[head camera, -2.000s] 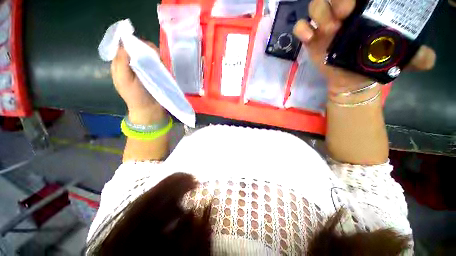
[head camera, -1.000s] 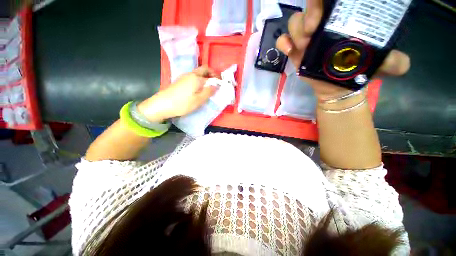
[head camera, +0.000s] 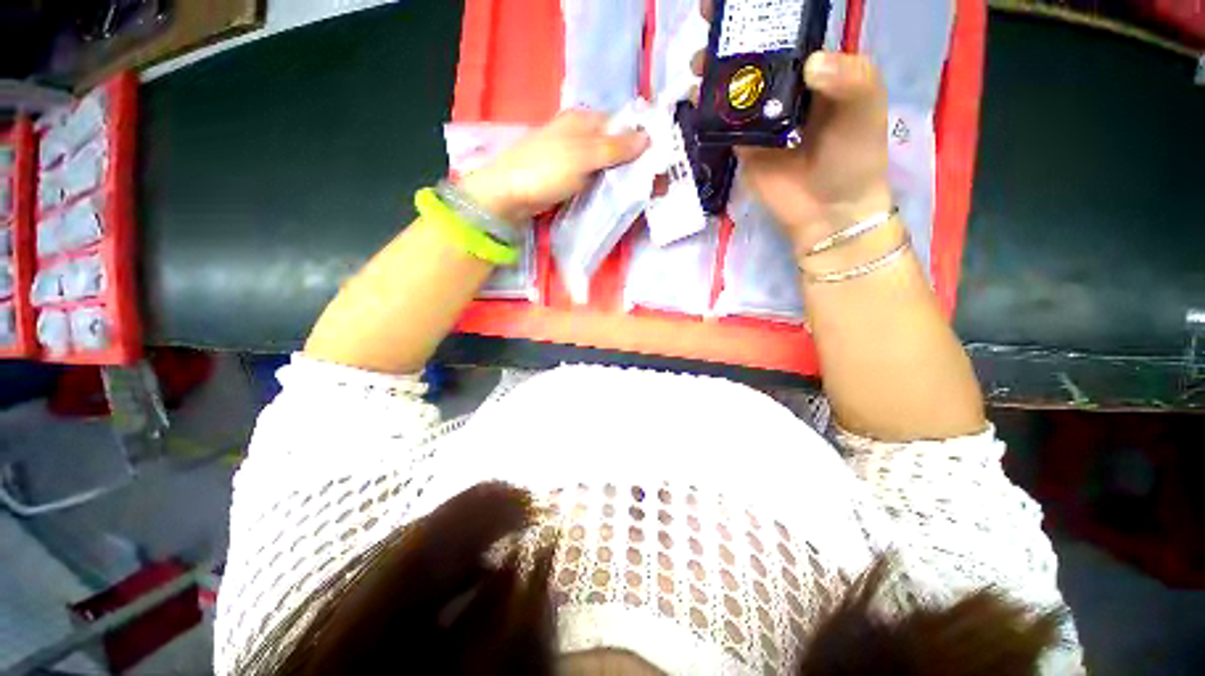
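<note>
My right hand (head camera: 826, 159) holds a black phone (head camera: 760, 66) with a white barcode label and a gold round spot facing up, over the red tray (head camera: 780, 346). My left hand (head camera: 562, 161) holds a whitish translucent bag (head camera: 595, 231) and what looks like a small white label slip (head camera: 677, 201), just left of the phone. A second black phone (head camera: 711, 165) lies partly hidden below the held one. Bagged phones (head camera: 764, 271) lie in the tray slots. The slot under my left hand is mostly hidden.
More red trays (head camera: 122, 225) with bagged items stand at the left on the dark green bench (head camera: 291, 185). A brown edge (head camera: 172, 33) shows at the back left. A metal frame and a dark red object (head camera: 139, 614) are low at the left.
My right hand has brought the phone left and back, away from the camera. My left hand has moved from the left side to the tray slots, then up beside the phone with the bag and slip.
</note>
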